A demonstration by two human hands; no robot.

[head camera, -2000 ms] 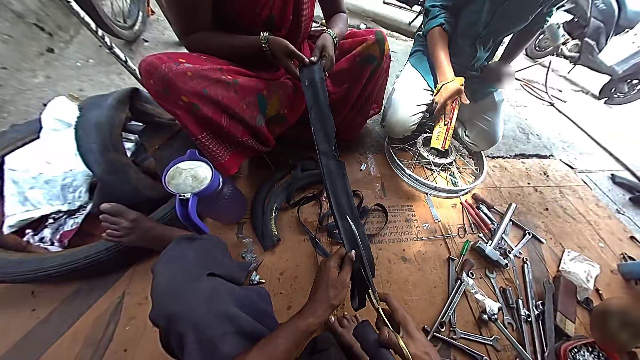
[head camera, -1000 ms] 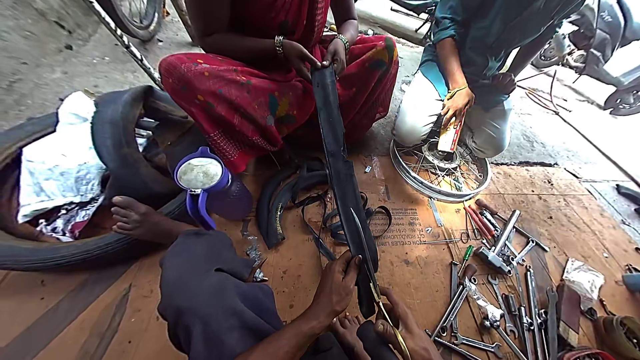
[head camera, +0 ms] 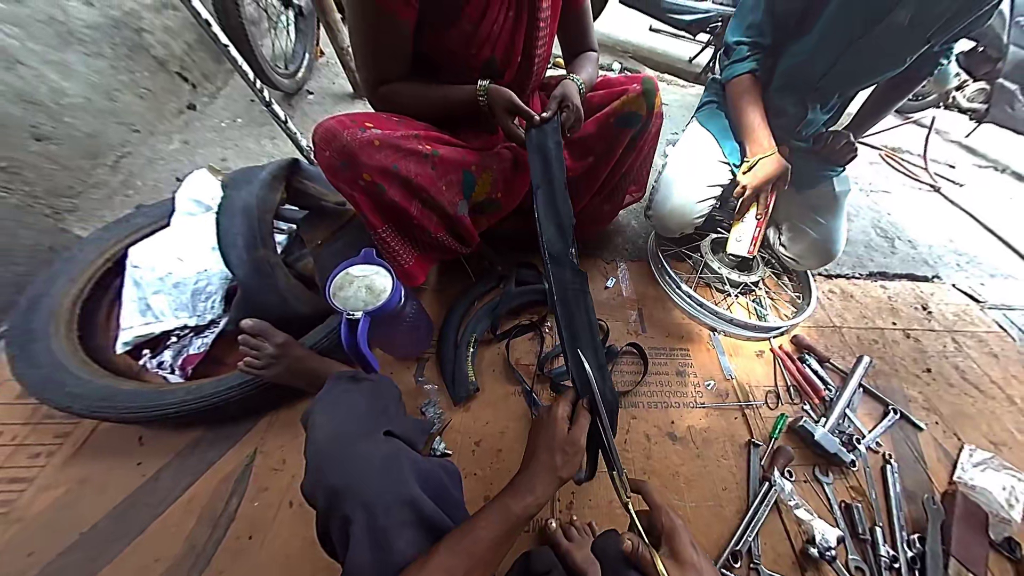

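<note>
A long black rubber inner-tube strip point(head camera: 564, 248) stretches from a person in a red printed garment, who grips its far end with both hands, down to me. My left hand point(head camera: 558, 444) pinches its near part. Large scissors point(head camera: 604, 420) with yellowish handles are in my right hand point(head camera: 668, 532), their blades lying along the strip. Whether the blades are closed on the rubber is unclear. Thin black rubber strips point(head camera: 524, 360) and curved tube pieces point(head camera: 468, 344) lie on the cardboard behind my left hand.
A purple jug point(head camera: 404, 320) stands left of the tube pieces, near a large tyre point(head camera: 48, 352). At right, a co-worker holds a small box point(head camera: 750, 230) over a spoked wheel rim point(head camera: 724, 326). A hammer point(head camera: 824, 440), spanners point(head camera: 896, 504) and pliers lie on the cardboard point(head camera: 144, 480).
The strip remains stretched between the other person's hands and mine. Otherwise only slight shifts of the hands and the view show.
</note>
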